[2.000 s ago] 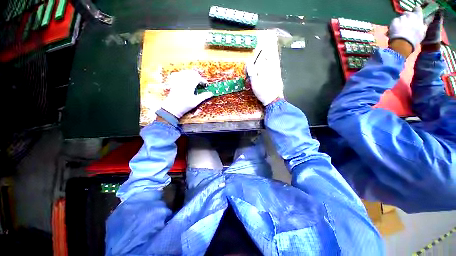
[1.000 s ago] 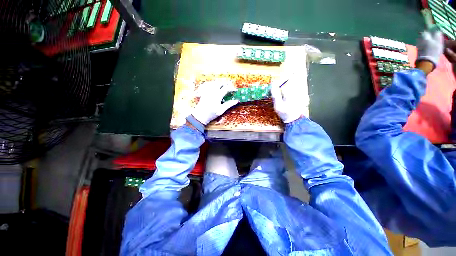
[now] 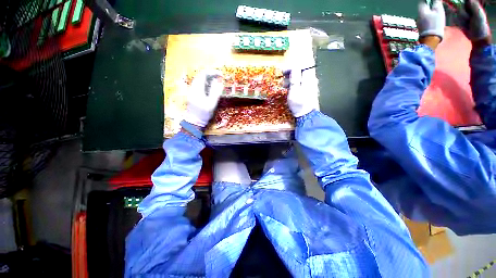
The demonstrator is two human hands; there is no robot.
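My left hand, in a white glove, holds the left end of a circuit board above the tan work pad. The board is blurred and tilted, its right end free. My right hand, also gloved, is just right of the board, apart from it, and holds a thin dark stick that points up and right. Rust-red debris covers the pad's middle and near part. A green-white board lies at the pad's far edge, and another board lies beyond it on the bench.
At right, another person's gloved hands work over a red mat with boards in rows. A dark fan and a metal arm stand at left. A black bin is low at left.
The board has left my right hand and tilted in my left hand, so its face looks narrower. My right hand is now apart from it. The neighbour's hands have moved. The camera view has shifted.
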